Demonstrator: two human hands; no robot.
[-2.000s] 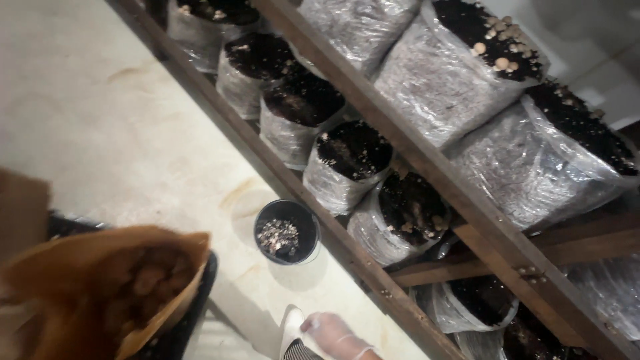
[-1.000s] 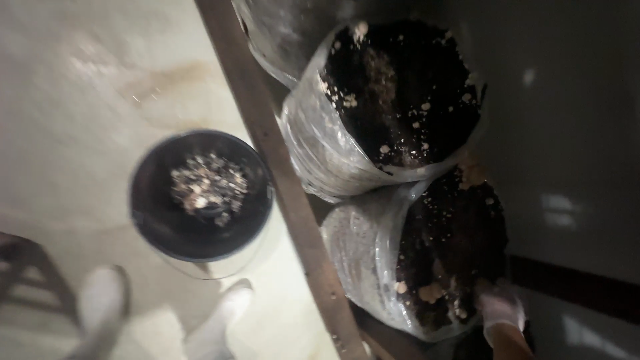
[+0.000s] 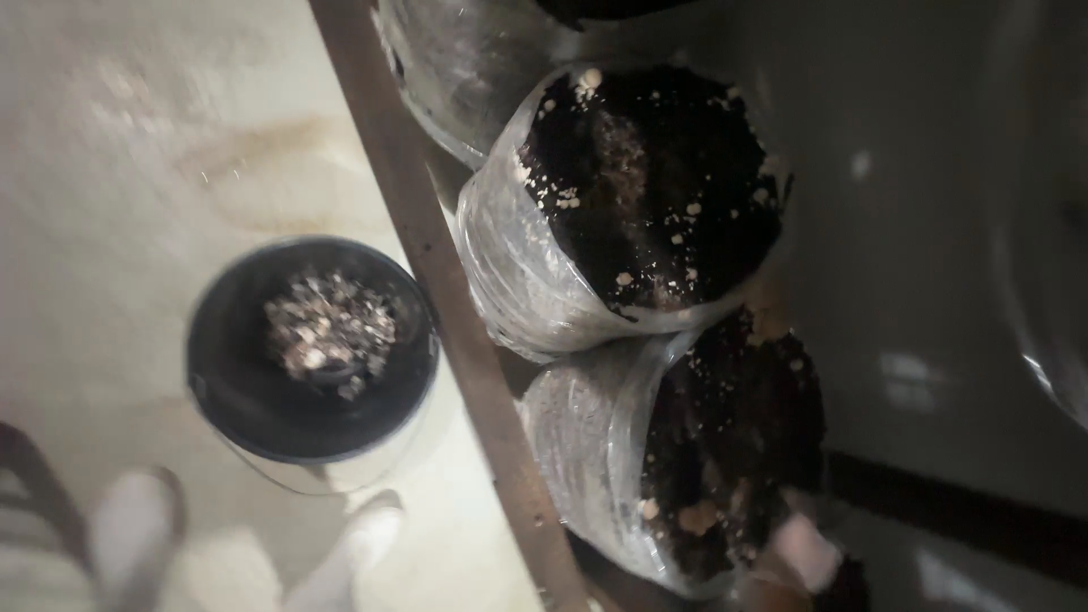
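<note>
My right hand [image 3: 799, 552], blurred at the lower right, is at the lower edge of a clear plastic bag of dark soil [image 3: 731, 425]; its fingers are too unclear to read. Small pale mushrooms and a larger tan one [image 3: 699, 516] show on that soil. Just above, touching it, sits another soil-filled plastic bag [image 3: 654, 187] with scattered tiny pale mushrooms. On the floor to the left stands a black bucket [image 3: 314, 425] with a wire handle, holding a heap of small mushroom pieces or trimmings [image 3: 331, 331]. My left hand is out of view.
A brown shelf rail [image 3: 459, 314] runs diagonally between the bucket and the bags. Another bag [image 3: 476, 76] is partly visible at the top. Two white boots [image 3: 136, 535] are on the pale floor at the lower left, beside a dark stand leg [image 3: 38, 484]. A dark bar crosses the lower right.
The view has moved much closer to the bucket and the lower bags. The paper bag of mushrooms seen at first has left view. My right hand has gone from beside the shelf to the lower soil bag.
</note>
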